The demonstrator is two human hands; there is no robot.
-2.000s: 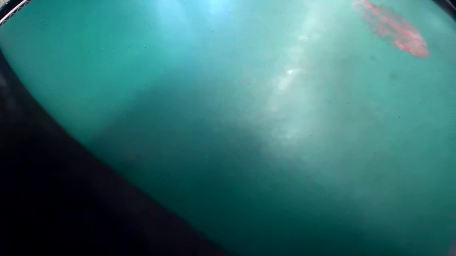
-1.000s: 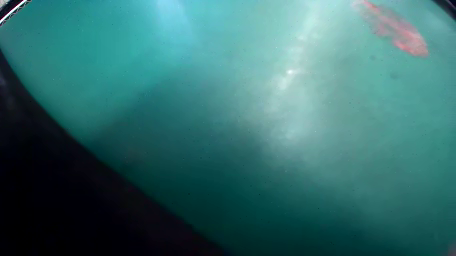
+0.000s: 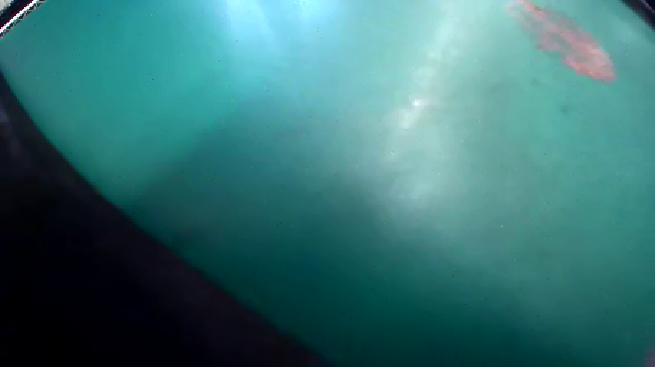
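Observation:
A blurred green surface (image 3: 431,236) fills most of the head view, very close to the camera. Pale light reflections and a darker shadow lie across it. A reddish elongated patch (image 3: 571,44) shows on it at the upper right; what it is cannot be told. My left hand and my right hand are not in view.
A large dark area (image 3: 108,287) with a slanting edge covers the lower left; it is too dark to tell what it is. A thin pale strip (image 3: 20,17) with a dark border shows at the top left corner. A dark edge cuts the top right corner.
The bluish-white reflection at the top dimmed about one second ago and is broader and brighter again now. Nothing else has visibly moved.

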